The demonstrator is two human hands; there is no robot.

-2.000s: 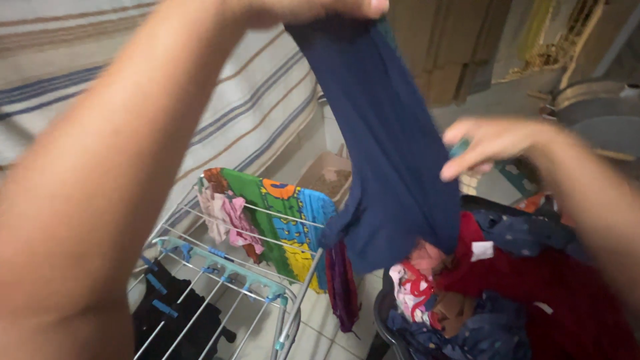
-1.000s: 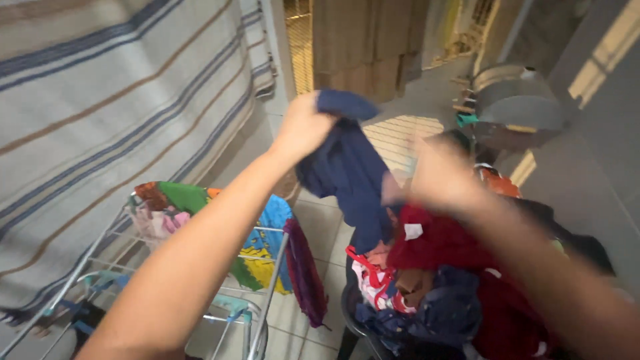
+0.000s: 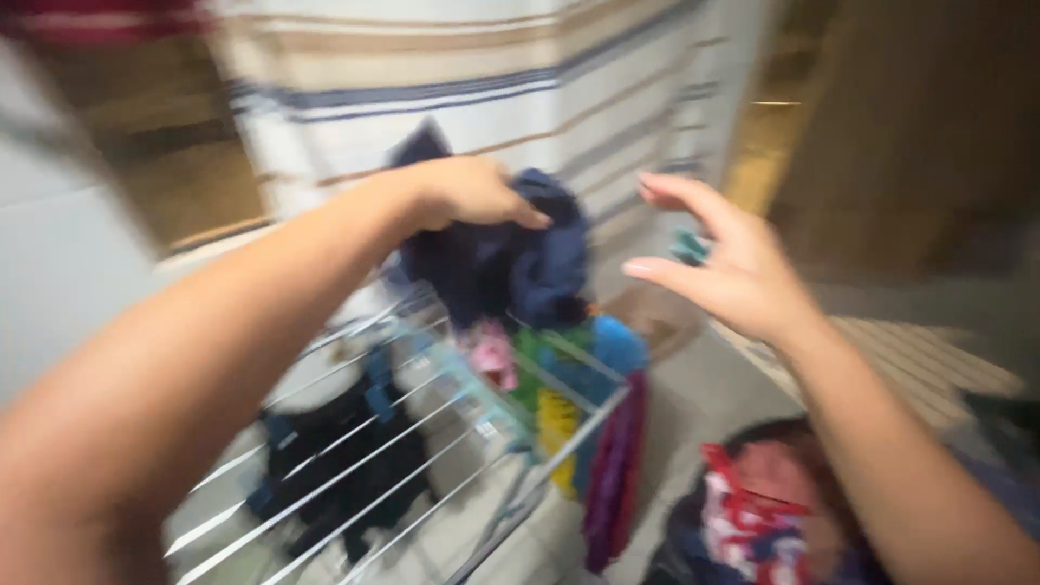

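Note:
My left hand (image 3: 479,195) grips a dark navy cloth garment (image 3: 552,252), which hangs bunched above the far end of a metal drying rack (image 3: 561,455). To its right, my right hand (image 3: 731,268) is raised with thumb and fingers apart. A small teal item (image 3: 691,244), blurred, shows between or behind its fingers; whether the hand holds it is unclear. Over the rack hang a colourful printed cloth (image 3: 561,406), a pink item (image 3: 494,356) and a purple cloth (image 3: 613,471). Black clothing (image 3: 349,463) hangs on the left, near blue clips (image 3: 379,390).
A dark basket (image 3: 691,520) at the lower right holds laundry, with a red and white printed piece (image 3: 756,520) on top. Behind the rack hangs a striped curtain (image 3: 487,89). Brown cardboard (image 3: 886,138) stands at the upper right.
The navy garment has gone from over the laundry basket to above the drying rack in my left hand. My right hand has come away from the garment. The view has swung left.

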